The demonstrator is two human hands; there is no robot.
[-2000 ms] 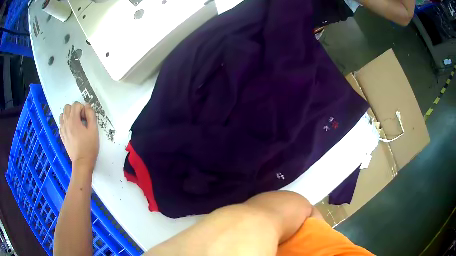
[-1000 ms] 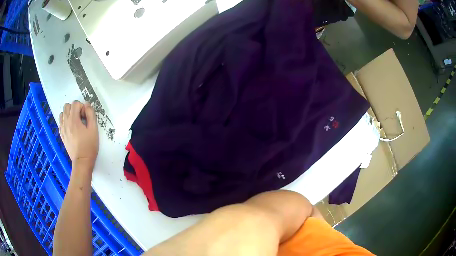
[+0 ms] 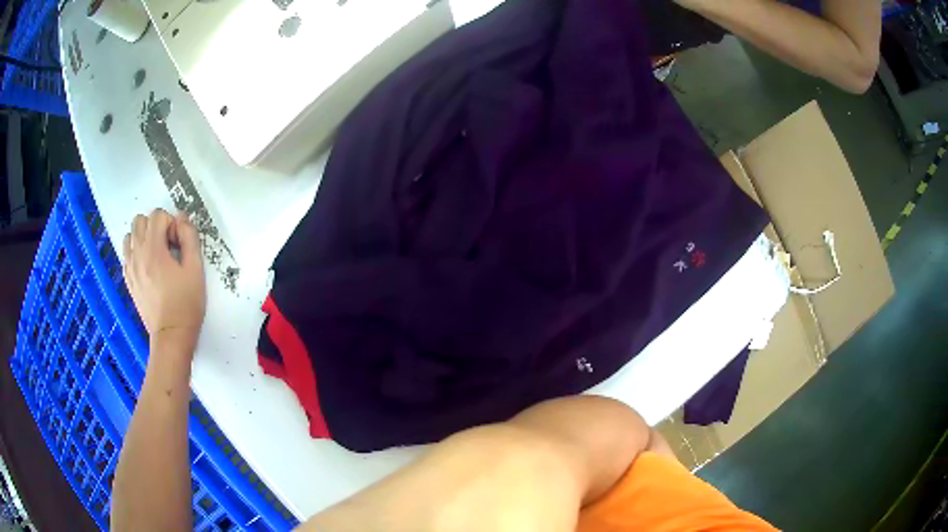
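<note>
My left hand (image 3: 166,272) rests on the white tabletop at the left, fingers loosely curled, with no object visible in it. My right forearm crosses the bottom edge; its hand is out of the picture. A dark purple-navy garment (image 3: 499,229) covers the table end, right of my left hand and not touched by it. It has small white and red embroidered marks near its lower right edge. A red rib trim (image 3: 294,369) shows at its lower left. The garment's upper end runs out of the frame.
A cream-white sewing machine (image 3: 281,78) stands at the upper left, near a thread cone (image 3: 120,19). A blue plastic crate (image 3: 78,312) is beside the table's left edge. An open cardboard carton (image 3: 821,218) is at the right. Another person's arm (image 3: 795,40) reaches in at the upper right.
The other person's arm has shifted down and to the left at the upper right. The garment shows only slight changes in its folds. My left hand has not visibly moved.
</note>
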